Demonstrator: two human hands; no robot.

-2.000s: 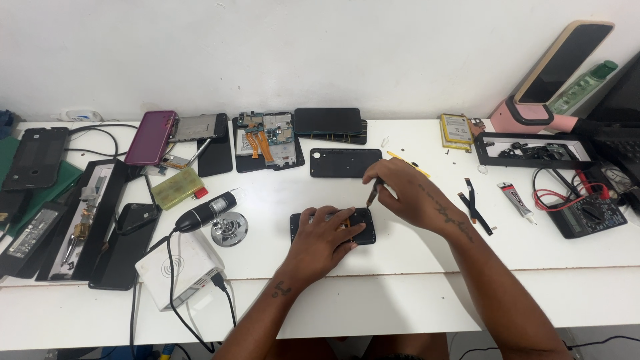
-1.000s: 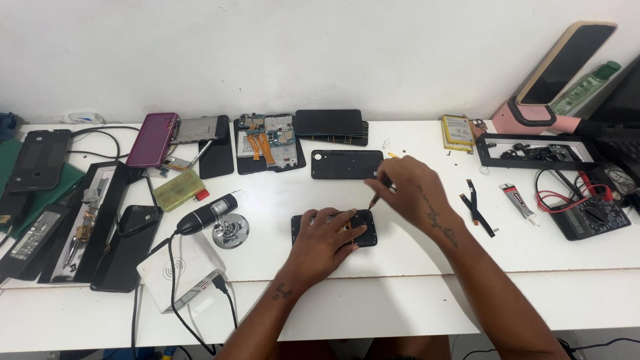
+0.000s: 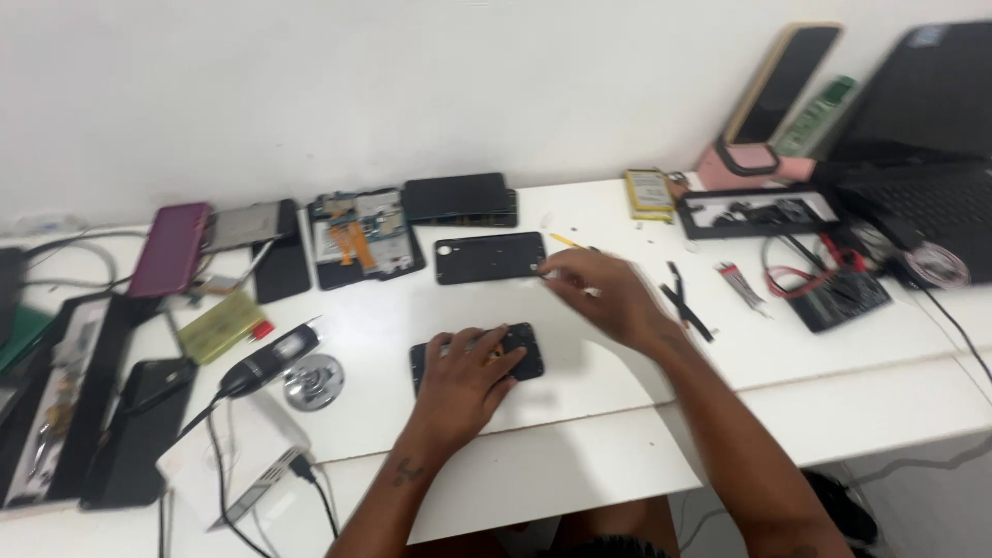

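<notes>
A dark smartphone body (image 3: 529, 349) lies on the white table, and my left hand (image 3: 465, 372) rests across it with the fingers spread, pressing on it. A bit of gold shows between those fingers. My right hand (image 3: 597, 291) is raised at the right end of a black phone back cover (image 3: 492, 258), its fingertips pinched together; blur hides what they hold. Behind that hand lies a yellow pointed tool (image 3: 566, 241). Black flex strips (image 3: 686, 302) lie crossed to the right.
Opened phones (image 3: 368, 240), a purple phone (image 3: 170, 248), a handheld digital microscope (image 3: 267, 360) and a white box (image 3: 240, 457) stand left. Rightward are a battery (image 3: 649, 194), a parts tray (image 3: 759, 211), a glue tube (image 3: 742, 287), a multimeter (image 3: 841, 294) and a laptop (image 3: 922, 186).
My right hand has moved away from the phone body, up to the back cover's right end. My left hand stays on the phone body. The view has turned somewhat.
</notes>
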